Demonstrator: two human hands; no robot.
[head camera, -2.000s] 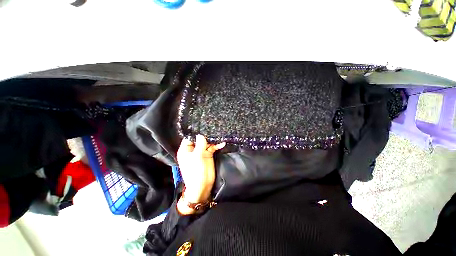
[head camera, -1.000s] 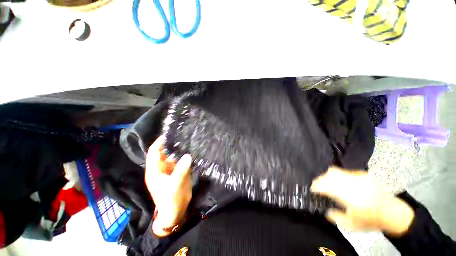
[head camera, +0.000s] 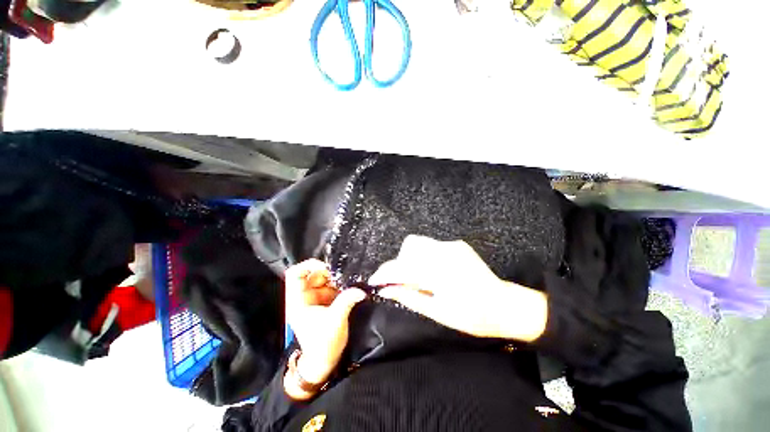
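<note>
The dark speckled tweed garment (head camera: 473, 207) lies over my lap against the table edge. Its flecked braid trim (head camera: 344, 215) runs down the left side to a corner at my fingers. My left hand (head camera: 317, 316) grips the cloth at this corner between thumb and fingers. My right hand (head camera: 452, 287) meets it there, thumb and fingertips pinched together at the trim. Whether a needle is between the fingertips cannot be told. Smooth black lining (head camera: 291, 215) folds out to the left of the trim.
On the white table (head camera: 211, 101) are blue-handled scissors (head camera: 361, 72), a small ring-shaped item (head camera: 224, 45) and a yellow and black striped bundle (head camera: 625, 51). A blue basket (head camera: 190, 346) with dark cloth stands lower left, a purple stool (head camera: 688, 274) at right.
My right hand, out of view at first, has come in from the right and moved left to the corner beside my left hand. The view has shifted, showing more of the table.
</note>
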